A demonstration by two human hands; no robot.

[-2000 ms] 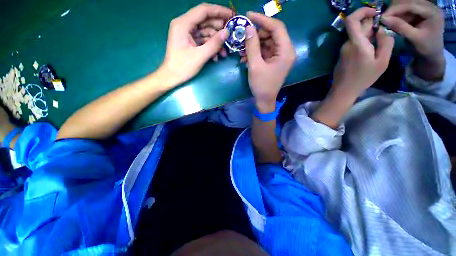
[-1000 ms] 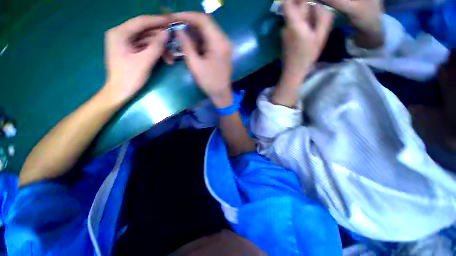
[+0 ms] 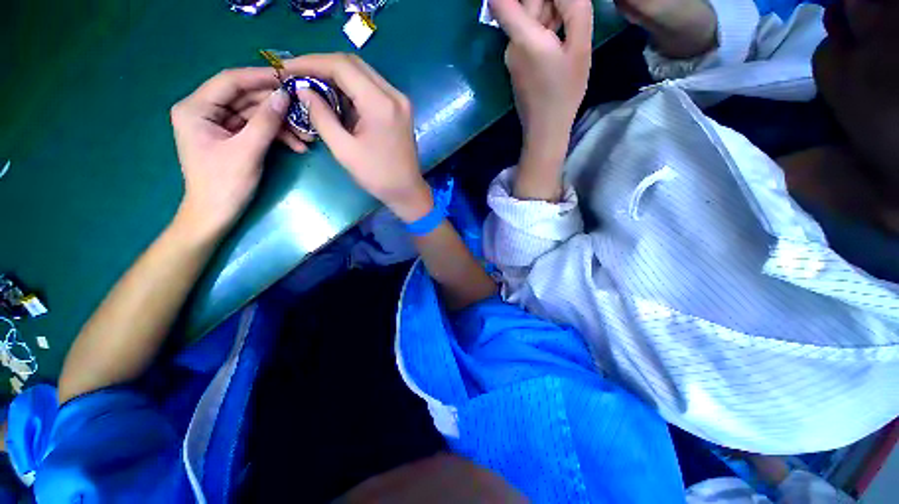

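Note:
A round circuit board unit [image 3: 302,106] with a shiny rim is held between my two hands, above the green bench. A small tab with a yellow-orange edge [image 3: 273,62] sticks up at its upper left. My left hand [image 3: 225,138] grips the unit's left side with thumb and fingers. My right hand [image 3: 367,123], with a blue band at the wrist, has its thumb over the unit's face and its fingers behind the right side. The fingers hide part of the rim and the underside.
Several round units [image 3: 313,6] lie at the top edge, one with a white tab [image 3: 359,30]. Another unit with a tab [image 3: 33,304], white cord loops [image 3: 14,345] and cream bits are at far left. A coworker in a pale striped coat [image 3: 680,266] sits at right, hands raised over the bench edge.
The view has shifted right, so my hands and the coworker appear further left. More units show at the top. My hands still hold the unit, now with its tab visible above it.

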